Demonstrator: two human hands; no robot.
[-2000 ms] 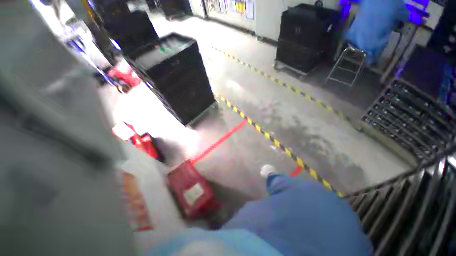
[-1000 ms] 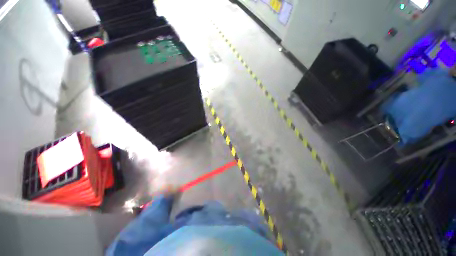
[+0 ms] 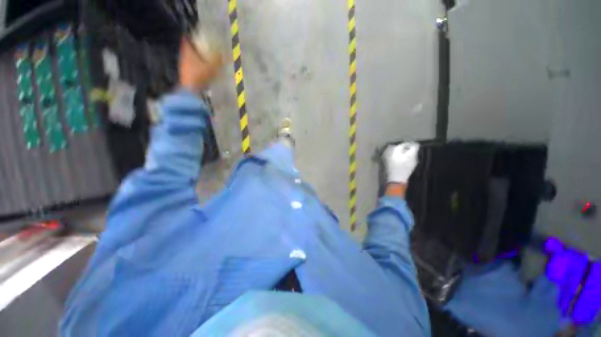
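Observation:
My left hand (image 3: 196,66) is bare and blurred, stretched forward at the upper left beside the black totes. A small pale container (image 3: 211,47), cream and blurred, shows at its fingers; the hand appears closed on it. My right hand (image 3: 400,162) wears a white glove, with its fingers curled in and nothing visible in them. It overlaps the near corner of a black tote stack on the right; contact cannot be told.
Green circuit boards (image 3: 71,82) lie in rows in a black tote (image 3: 99,168) at left. Yellow-black tapes (image 3: 352,112) run along the grey floor. A black tote stack (image 3: 461,197) stands at right, with a person in a blue smock (image 3: 504,299) near violet light. A grey cabinet (image 3: 507,72) stands behind.
The view has moved forward and tilted down. The tote with boards is now close on the left, and the red trays have left the view. Both hands now show, with my arms spread.

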